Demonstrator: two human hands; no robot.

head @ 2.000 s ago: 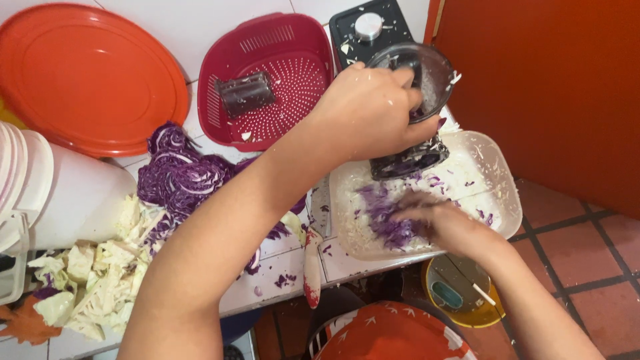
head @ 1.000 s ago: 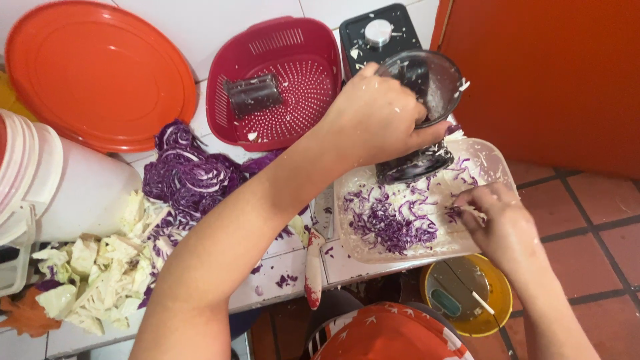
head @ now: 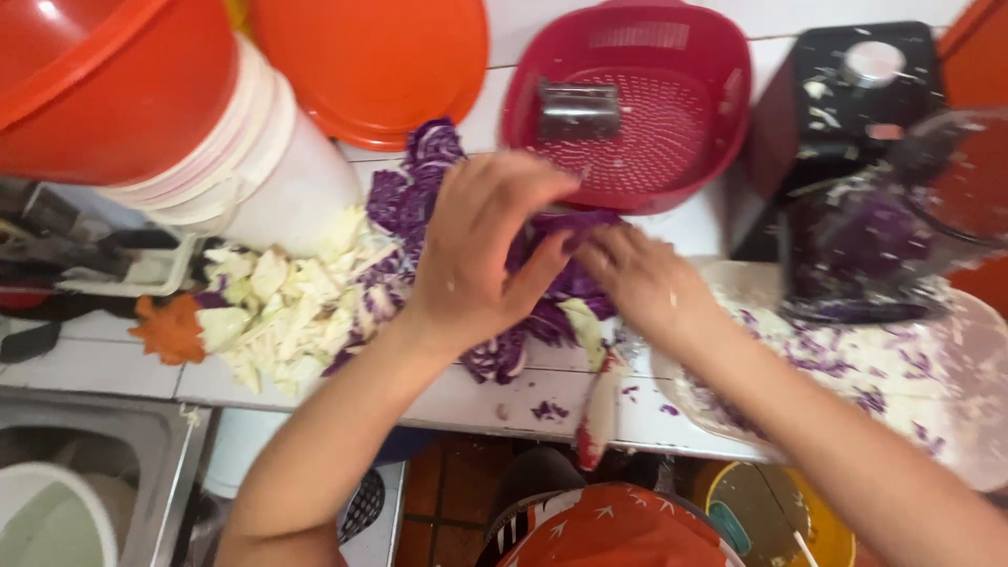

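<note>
Both my hands are over a pile of cut purple cabbage [head: 425,193] on the white tiled counter. My left hand [head: 496,244] arches above it with thumb and fingers apart, nothing seen between them. Beside it, my right hand [head: 642,276] reaches into purple leaves; its fingertips are blurred, so its hold is unclear. At the right, a black electric food shredder [head: 866,94] has purple cabbage in its clear chute, over a translucent tray [head: 972,386] of shredded white and purple cabbage. A knife with a red and white handle [head: 600,413] lies below my hands.
A crimson colander [head: 724,102] holding a dark metal cylinder stands behind my hands. An orange lid [head: 378,63], a white bucket [head: 307,173] and pale cabbage scraps [head: 291,315] are to the left, above a steel sink [head: 157,425]. Below the counter sits a yellow bucket [head: 839,528].
My left hand has left the shredder's clear chute, and my right hand has left the tray; both are now at the purple cabbage pile. The view has shifted left.
</note>
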